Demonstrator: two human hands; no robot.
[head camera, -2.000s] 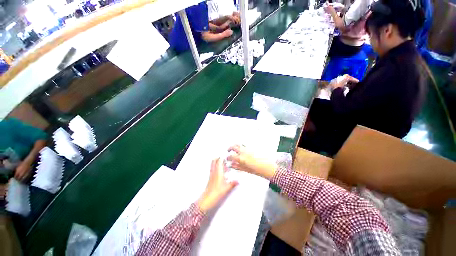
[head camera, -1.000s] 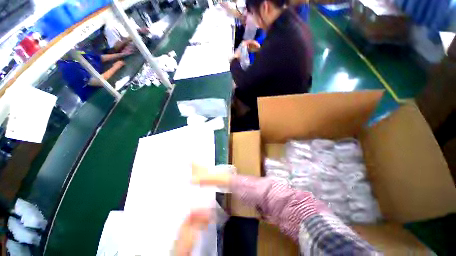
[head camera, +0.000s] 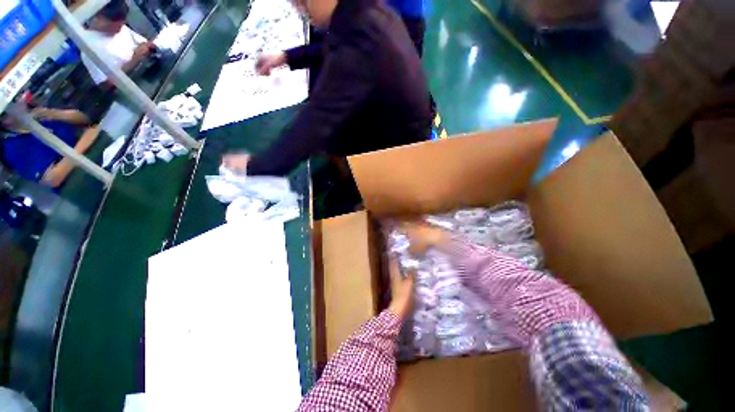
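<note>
The open shipping carton (head camera: 455, 165) stands at the bench's right edge with its flaps spread. Bagged units (head camera: 455, 310), shiny clear packets with white inside, lie in tight rows in it. My left hand (head camera: 400, 288) is inside the carton at its left side, touching the packets. My right hand (head camera: 427, 236) is blurred and reaches over the packets near the carton's back left corner. Whether either hand grips a packet cannot be told.
A white work sheet (head camera: 218, 322) lies on the green bench. Clear plastic bags (head camera: 256, 195) lie beyond it, where a person in dark clothing (head camera: 363, 88) reaches. White adapters with cords (head camera: 165, 133) are heaped at the upper left.
My view has turned right and down toward the carton. Both hands have moved from the white sheet into the carton. The person in dark clothing now reaches toward the plastic bags.
</note>
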